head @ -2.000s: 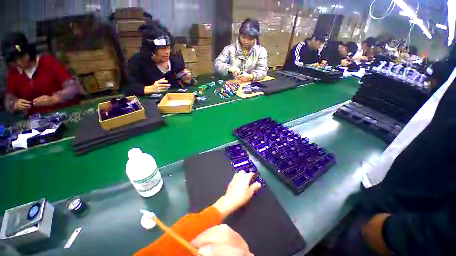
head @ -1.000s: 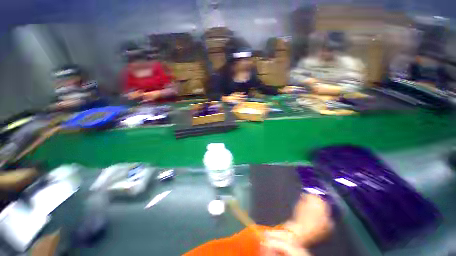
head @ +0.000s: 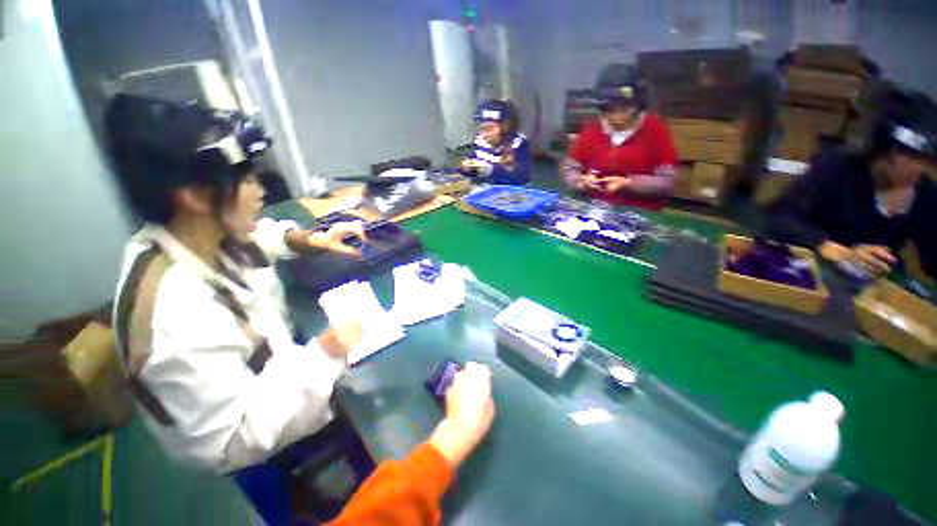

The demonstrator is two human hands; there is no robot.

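Note:
My left hand [head: 469, 407], in an orange sleeve, reaches over the green bench near the middle of the view. Its fingers close on a dark purple plastic housing [head: 442, 376] low over or on the bench; the fingers hide part of it, and I cannot tell whether it is one piece or more. My right hand and the brush are out of view.
A white open box [head: 542, 336], a small jar [head: 622, 375], a white strip [head: 591, 416] and a white bottle [head: 790, 448] stand right. A person in white [head: 221, 339] works close left, by white papers [head: 362, 318]. Black mats [head: 699, 295] lie across the bench.
The view has swung left. My left hand has left the black mat and is now at the bench's left part with a housing. The brush hand, cap and parts tray have gone out of view.

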